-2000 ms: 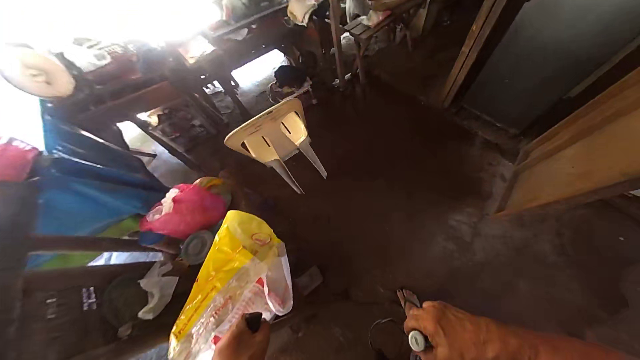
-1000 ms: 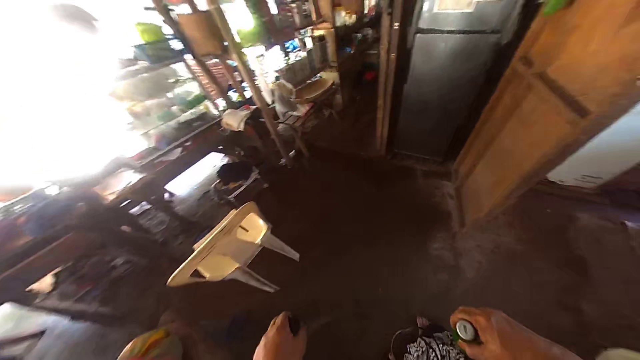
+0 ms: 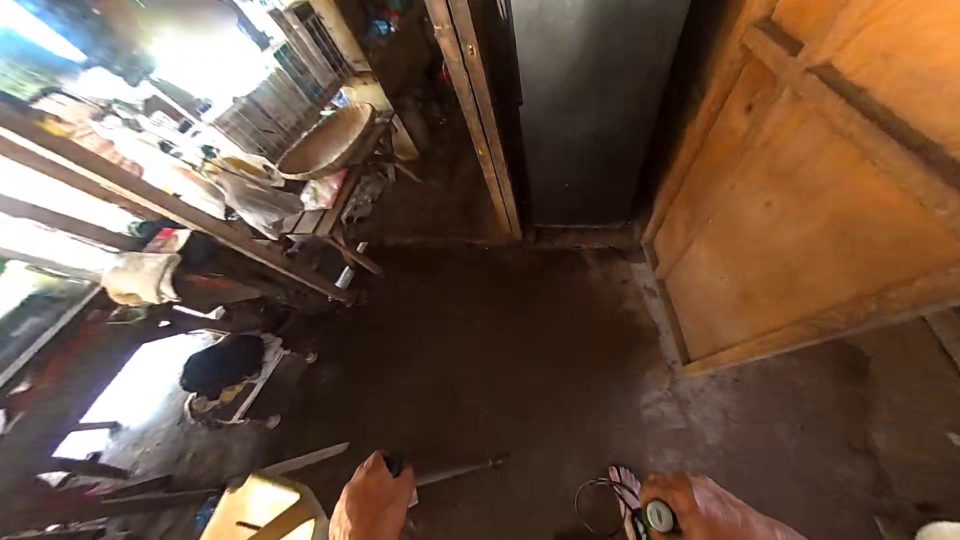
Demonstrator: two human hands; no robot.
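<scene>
My left hand (image 3: 375,499), at the bottom centre, is closed around a small black object (image 3: 393,463); what it is I cannot tell. A pale plastic chair (image 3: 262,510) stands beside it on the left, partly cut off by the lower edge. My right hand (image 3: 667,499) grips a green bottle-like object with a round whitish top (image 3: 660,516). A thin dark cord loop (image 3: 596,504) lies or hangs just left of that hand, near a bare foot (image 3: 624,480).
An orange-brown wooden panel (image 3: 787,225) stands at right, a tall dark grey refrigerator (image 3: 592,112) behind. At left are a shallow woven basket (image 3: 326,142) on a wooden bench (image 3: 326,221) and a low seat holding a dark item (image 3: 223,365). Dark floor (image 3: 510,337) lies ahead.
The view has swung right and moved forward. The pale chair, ahead of my hands earlier, is now at the lower left edge. Both hands still hold their objects.
</scene>
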